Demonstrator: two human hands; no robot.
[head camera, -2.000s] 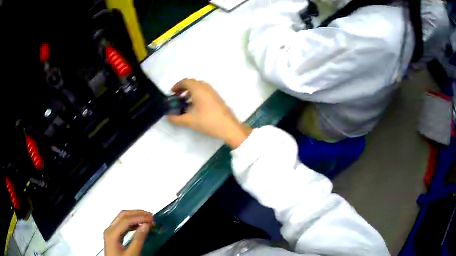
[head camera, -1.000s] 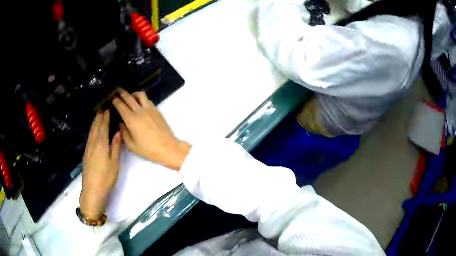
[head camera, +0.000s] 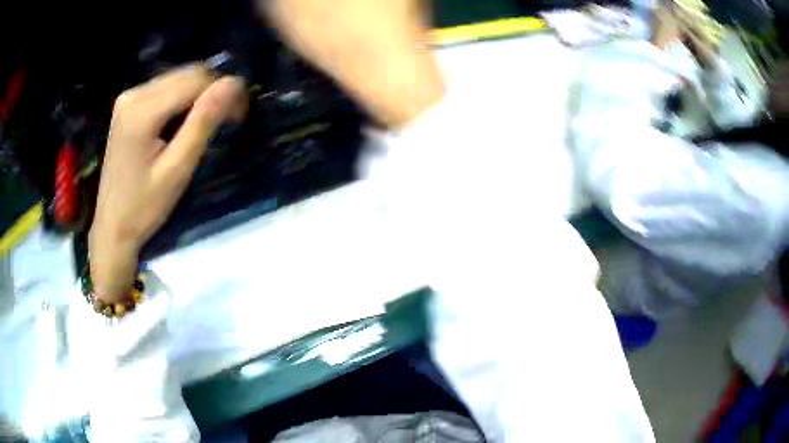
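Observation:
The black clamping fixture lies along the far side of the white bench, dark and blurred. My left hand, with a bead bracelet at the wrist, is over its left part. Thumb and fingers are curled towards each other by a small shiny spot; whether they hold anything is unclear. My right hand is blurred and reaches over the fixture's right part; its fingers are cut off by the top edge. A red clamp handle stands left of my left hand.
Another red handle is at the left edge. The white bench top has a green front edge. A person in a white smock sits at the right, hands near the top. A yellow edge runs behind the bench.
My hands were together on the fixture's front part. They are now apart: the left further up, the right up and right, partly out of view. The view has shifted and turned.

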